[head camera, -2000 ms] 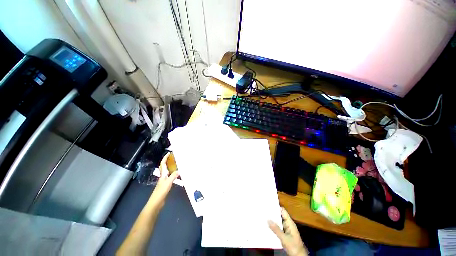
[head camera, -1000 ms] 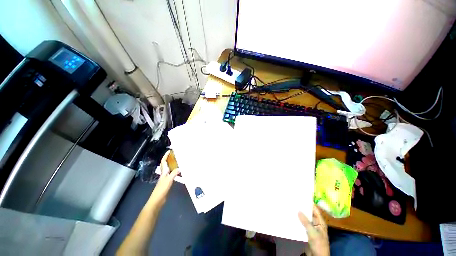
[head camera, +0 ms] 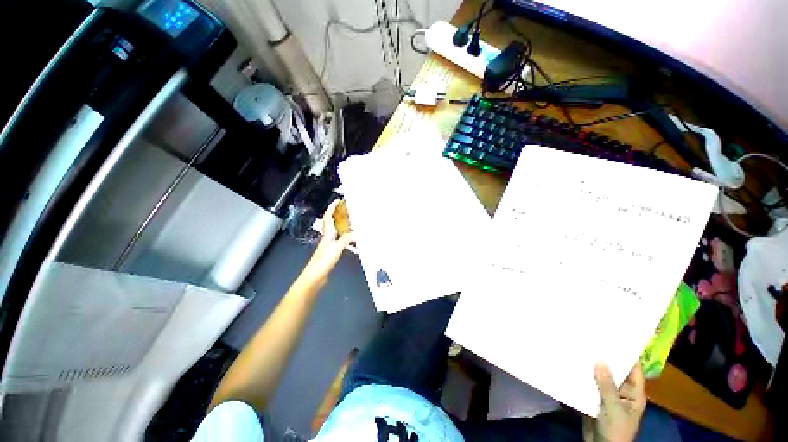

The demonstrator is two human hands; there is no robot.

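My right hand (head camera: 619,399) grips a white paper sheet (head camera: 587,268) by its lower right corner, thumb on top. Faint lines of writing show on the sheet, which covers part of the keyboard (head camera: 497,138) and the yellow-green packet (head camera: 670,332). Other white sheets (head camera: 415,224) lie at the desk's left edge, with a small dark mark near the bottom. My left hand (head camera: 333,235) is at their left edge, beside a small orange-brown patch that may be the desk corner. Its grip is unclear.
The monitor (head camera: 691,52) is cut off at the top right. A power strip (head camera: 458,50) and cables lie behind the keyboard. A patterned mouse pad (head camera: 721,319) and crumpled white material (head camera: 765,285) are at the right. A large printer with a blue touchscreen (head camera: 177,15) stands left.
My right hand has moved the held sheet right, off the left sheets, and tilted it; its writing now shows. The view has shifted, and my lap has come into sight. My left hand stays at the desk's left edge.
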